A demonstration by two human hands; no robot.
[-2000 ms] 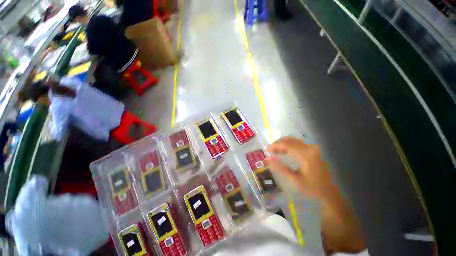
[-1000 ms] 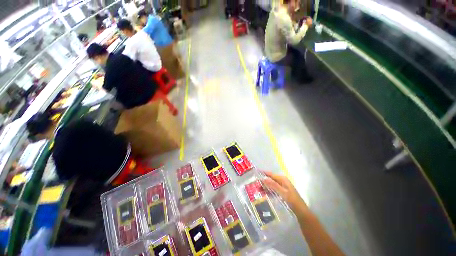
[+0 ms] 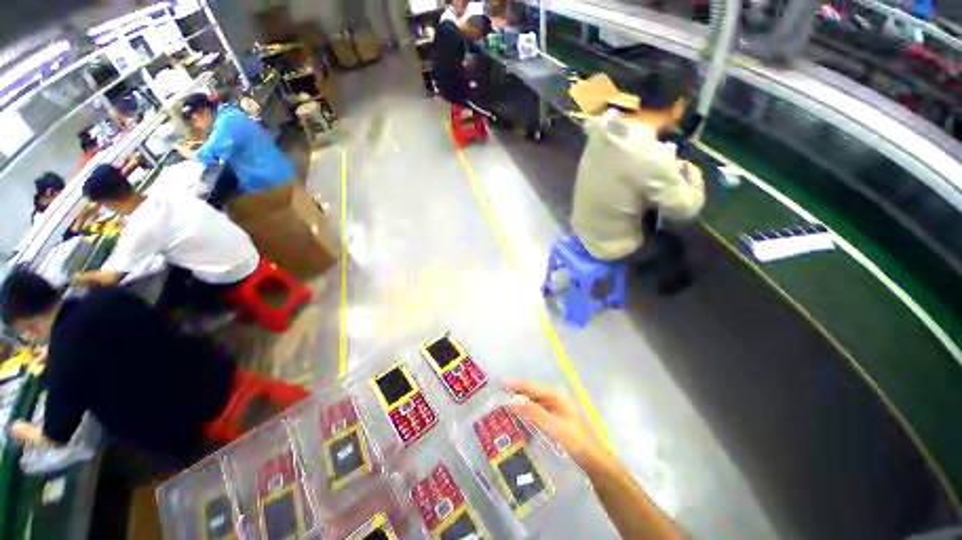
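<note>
A clear blister tray (image 3: 392,460) spans the bottom of the view, cut off by the lower edge. Its pockets hold two rows of red keypad phones (image 3: 403,403) with dark screens in yellow frames. Some phones point the other way round. My right hand (image 3: 549,417) is at the tray's right edge, its fingers on the rim beside a phone (image 3: 514,461). My left hand is not in view.
A floor aisle (image 3: 422,243) with yellow lines runs ahead. At left, several people sit on red stools (image 3: 268,295) along a line. At right, a person (image 3: 633,185) sits on a blue stool (image 3: 583,281) beside a green conveyor (image 3: 844,306) bearing a white tray (image 3: 789,244).
The view has moved along the aisle. The person on the blue stool is nearer, and the seated workers at left have shifted. The tray sits lower and further left in view, with my right hand still at its edge.
</note>
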